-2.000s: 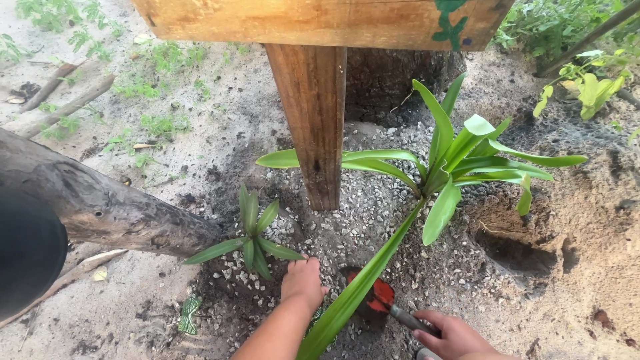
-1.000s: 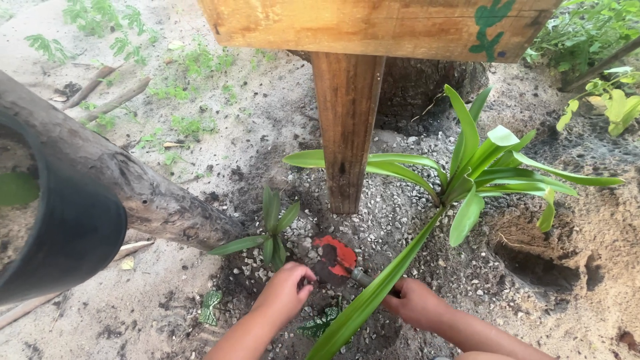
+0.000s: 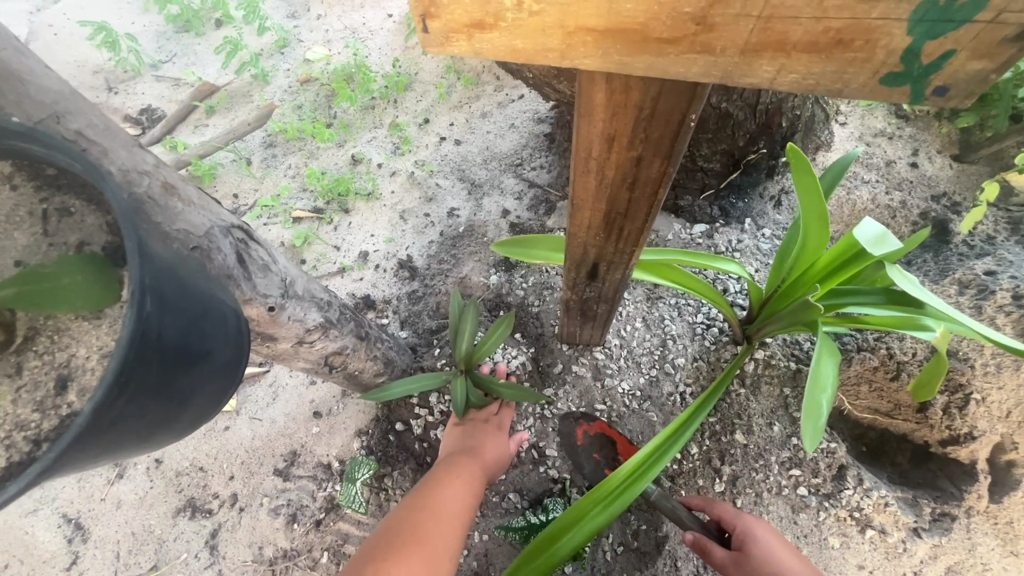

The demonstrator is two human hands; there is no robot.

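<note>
My left hand [image 3: 482, 436] lies low at the base of a small dark-green plant [image 3: 462, 374], its fingers partly under the leaves and spread over the gravel [image 3: 632, 374]. Whether the fingertips touch the stem is hidden. In my right hand [image 3: 740, 538], at the lower right, is the dark handle of a hand trowel [image 3: 596, 448]. The soil-smeared red blade rests on or just above the gravel, and a long leaf crosses in front of its neck. That leaf belongs to a large strappy-leaved plant [image 3: 788, 308] right of the wooden post [image 3: 612, 200].
A black pot [image 3: 188, 336] with soil and a leaf stands at left, before a slanting log [image 3: 296, 304]. A wooden board [image 3: 704, 40] spans the top. Patterned leaves [image 3: 357, 484] poke up near my left forearm. A hole [image 3: 904, 460] opens in the sand at right.
My left hand has moved up to the small plant's base from just below it. The trowel blade, near that plant a second ago, is now farther right. The view has shifted left.
</note>
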